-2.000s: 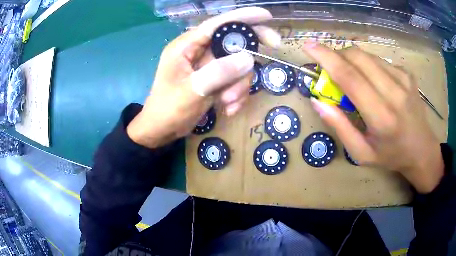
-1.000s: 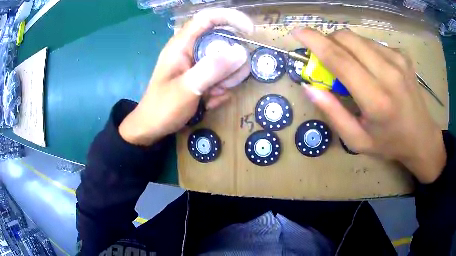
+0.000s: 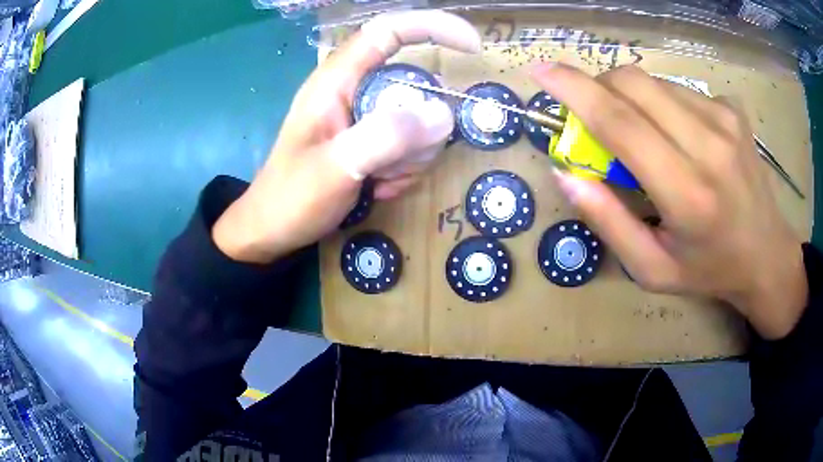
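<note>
My left hand (image 3: 316,149), with white coverings on thumb and fingers, holds a black disc (image 3: 368,88) with a pale centre up above the board. My right hand (image 3: 686,180) grips a yellow-handled tool (image 3: 577,149) with a blue band. The tool's thin metal shaft (image 3: 478,99) points left, and its tip lies over the face of the held disc. Several more black discs with metal centres, one of them low in the middle (image 3: 478,269), lie on a tan cardboard sheet (image 3: 406,316). Some discs are partly hidden by my hands.
A slim metal tool (image 3: 778,166) lies at the board's right. Clear plastic trays (image 3: 740,54) run along the far edge. A pale board (image 3: 54,171) lies at the far left on the green mat (image 3: 180,153). Small dark specks are scattered on the cardboard.
The held disc and my left hand have moved left and down from two seconds ago. The index finger has lifted off the disc's top edge since one second ago. The tool's tip has shifted left.
</note>
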